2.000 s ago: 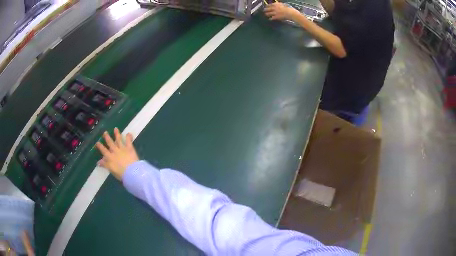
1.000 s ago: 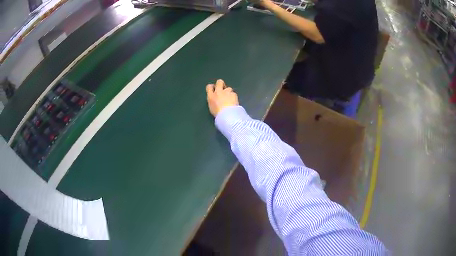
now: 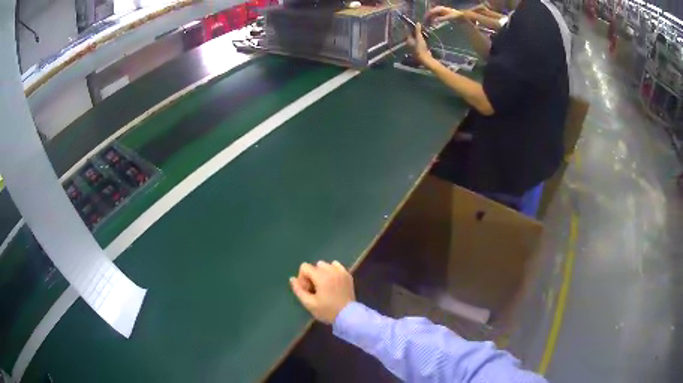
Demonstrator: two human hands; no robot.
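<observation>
A long white label liner strip [image 3: 56, 209] hangs down from the upper left, its end with faint label rows over the green bench. A clear blister tray [image 3: 155, 179] with black units [image 3: 112, 193] showing red spots lies at the left, partly hidden behind the strip. My right hand [image 3: 323, 290] is near the bench's front edge, to the right of the strip and apart from it. Its fingers are curled closed, and nothing shows in them. My left hand is out of the picture.
A person in a dark top [image 3: 524, 97] works at the bench's far right, holding a dark object. An open cardboard carton [image 3: 490, 239] stands below the bench edge. A metal rack [image 3: 359, 37] stands at the far end.
My right hand has moved from over the tray side across the bench and back towards me at the front edge, its spread fingers now curled. The white strip has come into view on the left.
</observation>
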